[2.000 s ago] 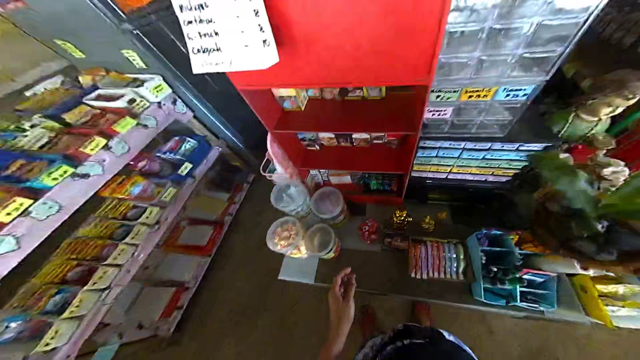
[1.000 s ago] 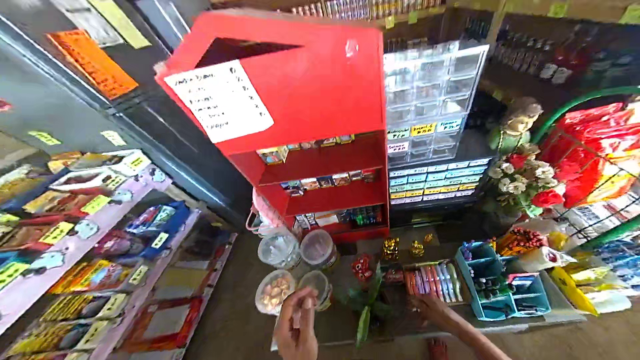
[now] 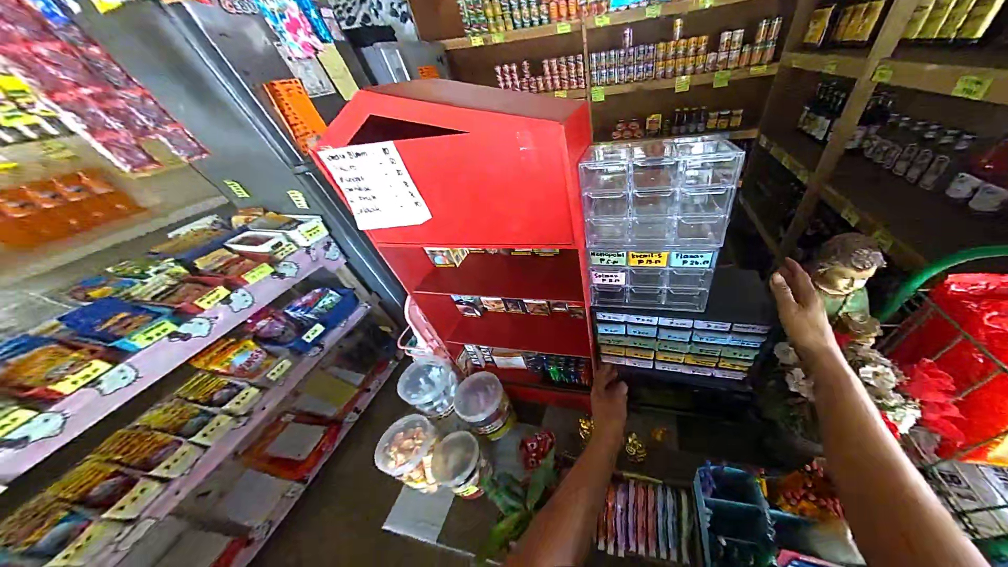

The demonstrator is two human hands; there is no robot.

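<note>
My left hand (image 3: 609, 400) is at the lower right corner of the red shelf cabinet (image 3: 480, 197), beside the small labelled drawers (image 3: 681, 344); whether it grips anything is hidden. At the right, my right hand (image 3: 803, 303) is raised with fingers extended, between the black top of the drawer unit and a figurine (image 3: 846, 276). Contact there cannot be told. Clear plastic drawers (image 3: 661, 213) stand on the labelled drawer unit, right of the red cabinet, which bears a handwritten paper (image 3: 376, 185).
Plastic tubs (image 3: 405, 449) stand on the low counter near a green plant (image 3: 516, 504). Packets in a row (image 3: 646, 516) and a teal organizer (image 3: 728, 512) lie in front. Snack shelves (image 3: 181, 339) line the left; canned goods (image 3: 685, 59) fill the back shelves. White flowers (image 3: 874, 386) stand at right.
My left hand has moved from near the tubs to the red cabinet's lower corner. My right hand has gone from the packets up to beside the figurine. The view has shifted upward.
</note>
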